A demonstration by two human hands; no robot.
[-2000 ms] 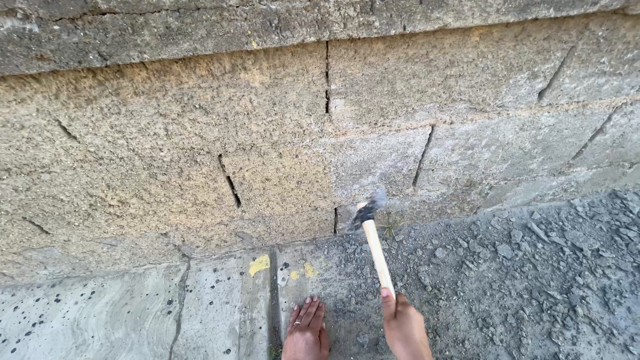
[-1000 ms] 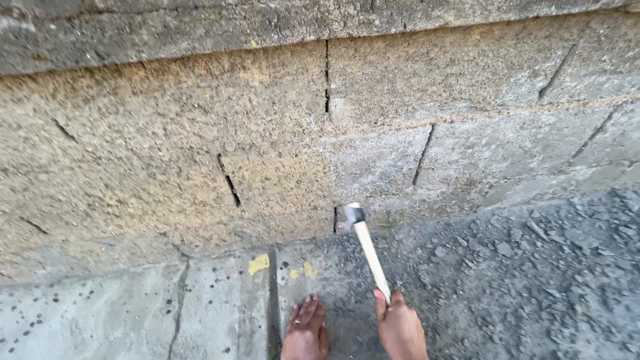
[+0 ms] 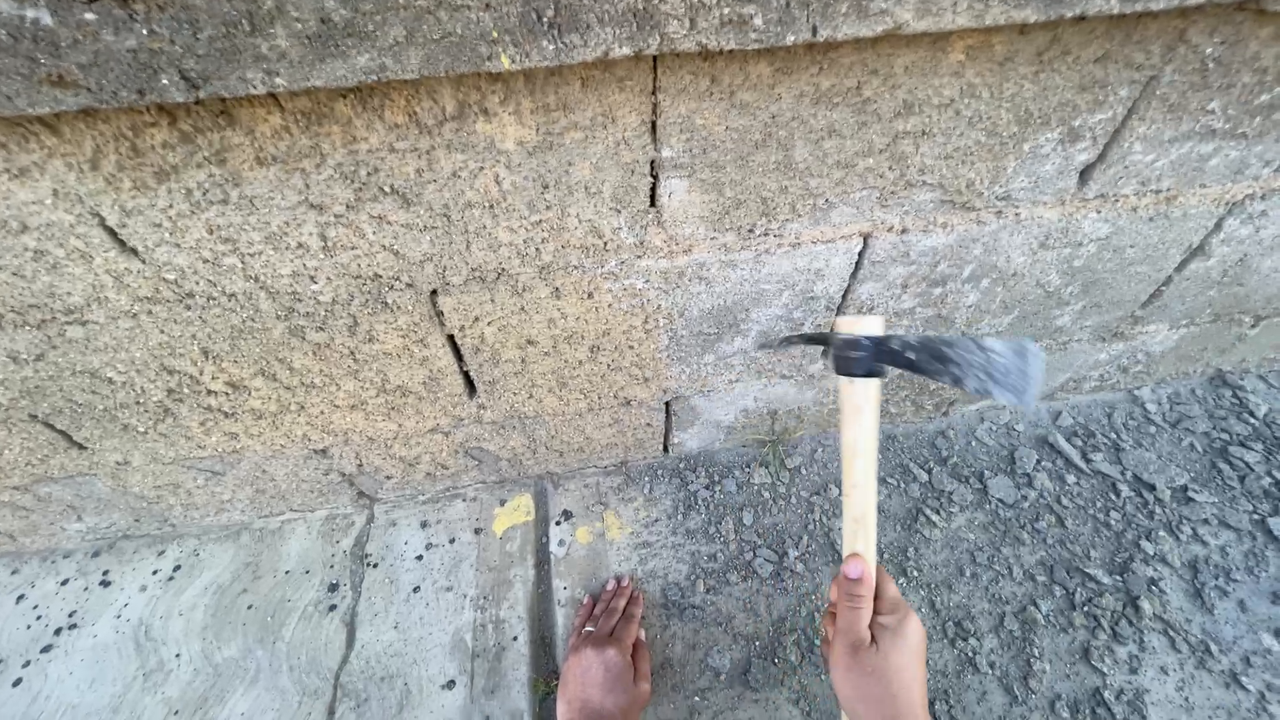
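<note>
My right hand (image 3: 875, 645) is closed around the pale wooden handle of a small pick mattock (image 3: 862, 440). The tool is upright in view, its dark metal head across the top: a narrow point to the left, a broad blade, blurred and dusted grey, to the right. Behind the head is the concrete block wall (image 3: 760, 300). My left hand (image 3: 607, 650), with a ring on one finger, rests palm down on the concrete slab (image 3: 660, 540), just right of a dark joint. It holds nothing, and its fingers lie close together but extended.
Broken grey rubble (image 3: 1120, 540) covers the ground at the right. A smooth concrete strip (image 3: 200, 620) with a crack and dark spots lies at the left. Yellow paint patches (image 3: 513, 513) mark the slab. A rough concrete ledge (image 3: 400, 35) overhangs the wall, which has several open vertical joints.
The mattock in my right hand has come away from the low part of the wall, up and to the right, its head now plainly in view. My left hand has stayed in place.
</note>
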